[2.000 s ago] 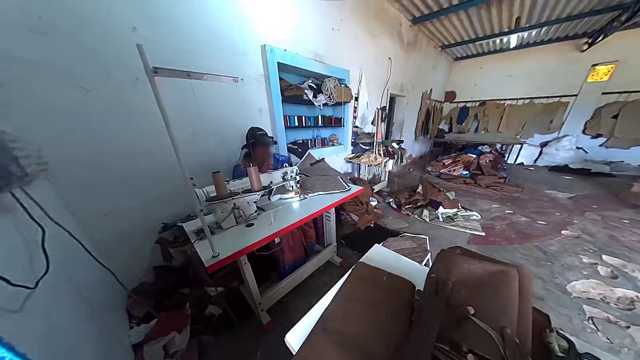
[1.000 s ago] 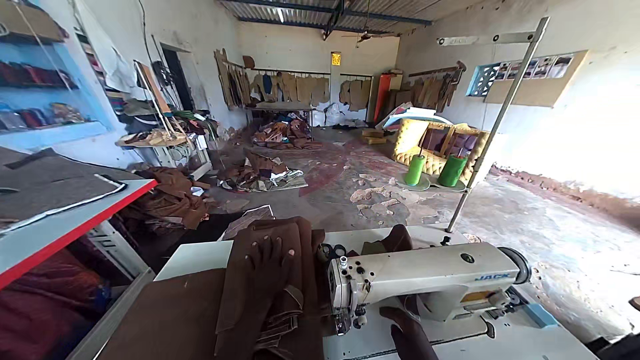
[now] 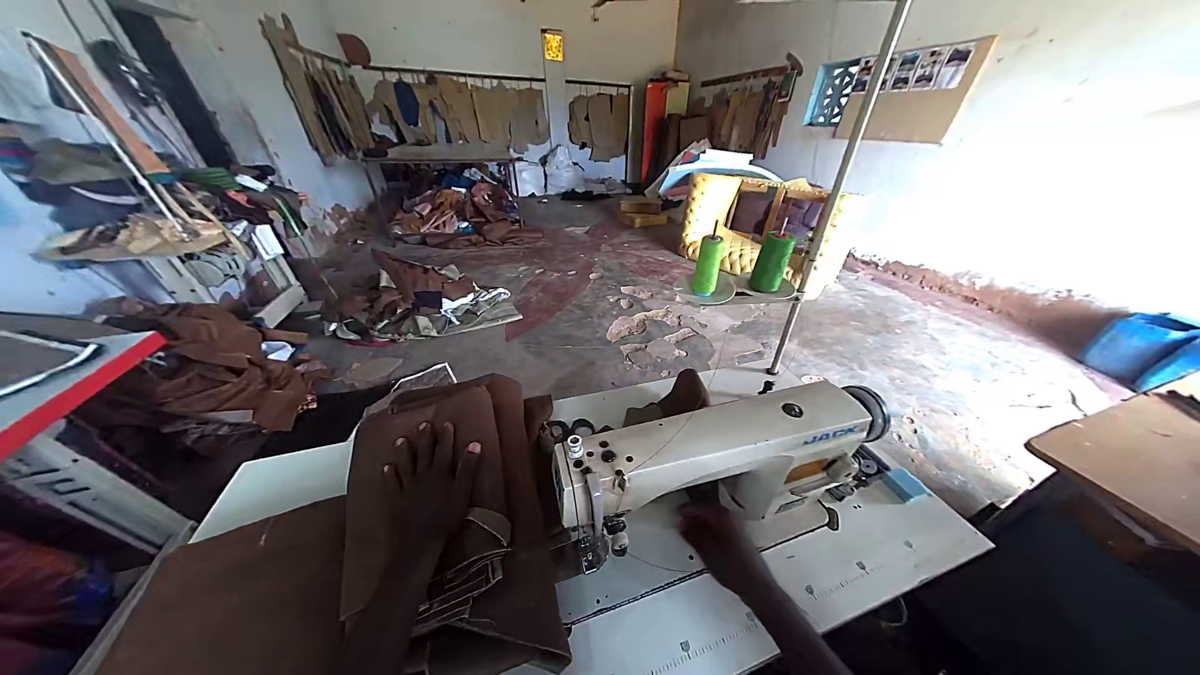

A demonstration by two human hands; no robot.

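My left hand (image 3: 431,487) lies spread, palm down, on a stack of folded brown cloth or leather pieces (image 3: 375,534) left of the needle. A white Jack sewing machine (image 3: 703,441) stands on its white table (image 3: 675,619). My right hand (image 3: 717,534) reaches under the machine's arm, near a dark object (image 3: 703,489); its fingertips are partly hidden, and whether it grips anything cannot be told. Brown material also lies behind the machine head. Black-handled scissors (image 3: 567,431) rest behind the needle end.
A thread stand with two green cones (image 3: 708,266) rises behind the machine. At left is another table with a red edge (image 3: 84,398); brown scraps (image 3: 216,366) lie on the floor beyond. A brown board-topped table (image 3: 1125,459) stands at right. A yellow tufted sofa (image 3: 741,211) is farther back.
The view has swung right from the neighbouring sewing table to my own machine. Since one second ago, my right hand has moved in under the machine's arm; my left hand stays on the brown stack.
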